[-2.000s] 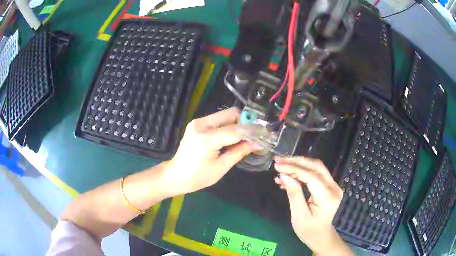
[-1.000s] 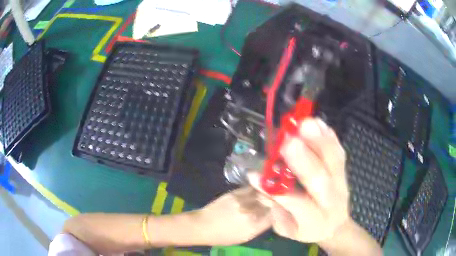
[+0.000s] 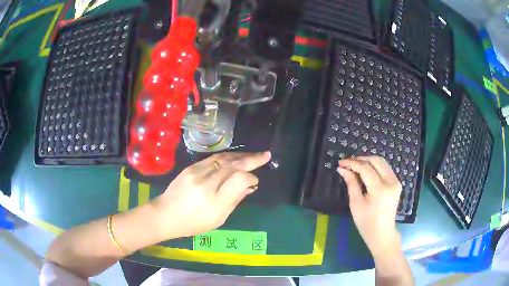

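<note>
The black component tray (image 3: 365, 111) stands right of the fixture, with shiny parts in its pockets. My right hand (image 3: 371, 184) is over its lower rows, thumb and forefinger close together at a pocket; whether a part is between them I cannot tell. My left hand (image 3: 215, 181) is below the socket (image 3: 207, 139), forefinger stretched out, holding nothing that I can see. A tiny silvery part (image 3: 274, 164) lies just beyond that fingertip on the black base. The red ribbed lever (image 3: 162, 100) hangs down left of the socket.
Another filled tray (image 3: 83, 89) lies left of the lever. More black trays stand at the right, one tilted (image 3: 466, 156). The clear head plate (image 3: 240, 84) is above the socket. A green label (image 3: 230, 242) and yellow tape (image 3: 268, 258) are at the near edge.
The view has swung right. The red lever is down and no longer held. My right hand has moved from the lever to the right tray; my left hand now rests on the base.
</note>
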